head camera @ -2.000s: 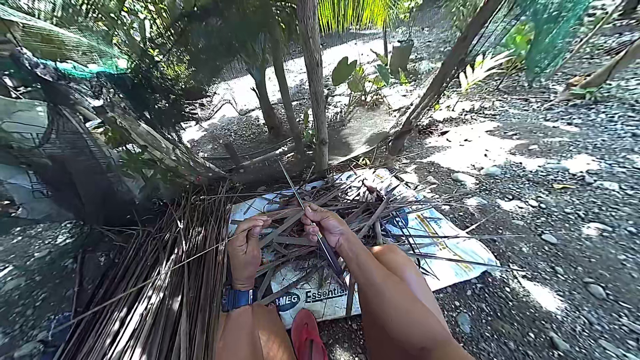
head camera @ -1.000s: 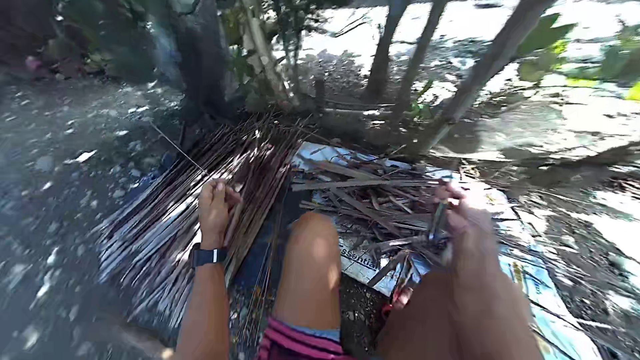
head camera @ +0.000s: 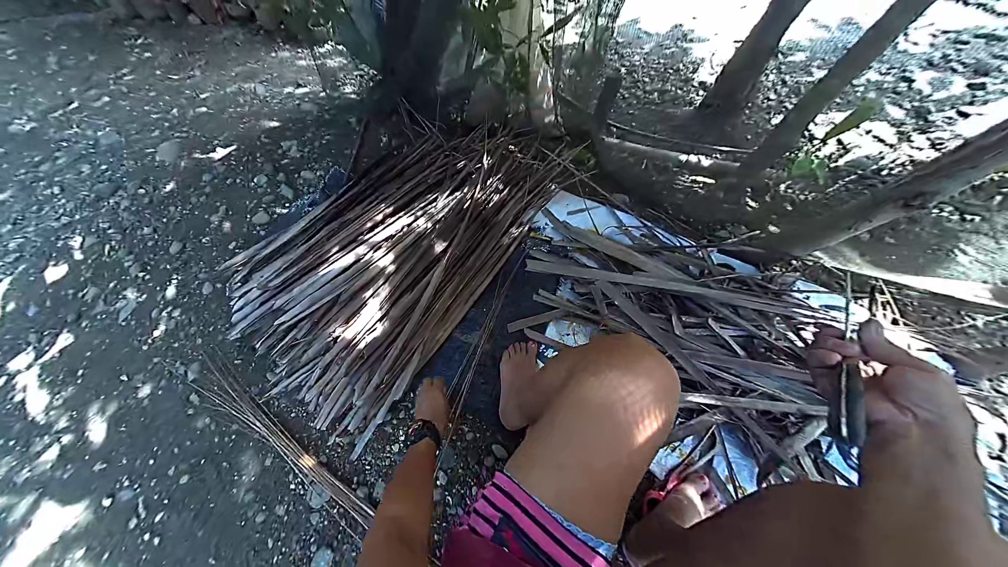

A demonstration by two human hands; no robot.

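My left hand (head camera: 431, 403), with a dark band at its wrist, is low beside the near end of a big pile of dried palm leaflets (head camera: 394, 260). Thin palm ribs (head camera: 482, 339) pass close by its fingers; whether it grips them is unclear. On the right, my right hand (head camera: 886, 386) is closed around a knife (head camera: 848, 405), its dark handle in the palm and a narrow blade pointing up. Beneath and left of that hand, loose stripped leaflet pieces (head camera: 677, 291) lie scattered over a printed white sack (head camera: 594, 216).
A slim bundle of thin ribs (head camera: 295, 457) lies on the gravel (head camera: 157, 236) at lower left. My bent knee (head camera: 614, 386) and bare foot (head camera: 518, 382) are between the piles. Tree trunks (head camera: 835, 87) stand behind, and a leaning trunk (head camera: 906, 193) is at right.
Two seconds ago my hands were close together over the sack; now they are far apart, the left by the leaflet pile, the right still with the knife. The view has swung left and down.
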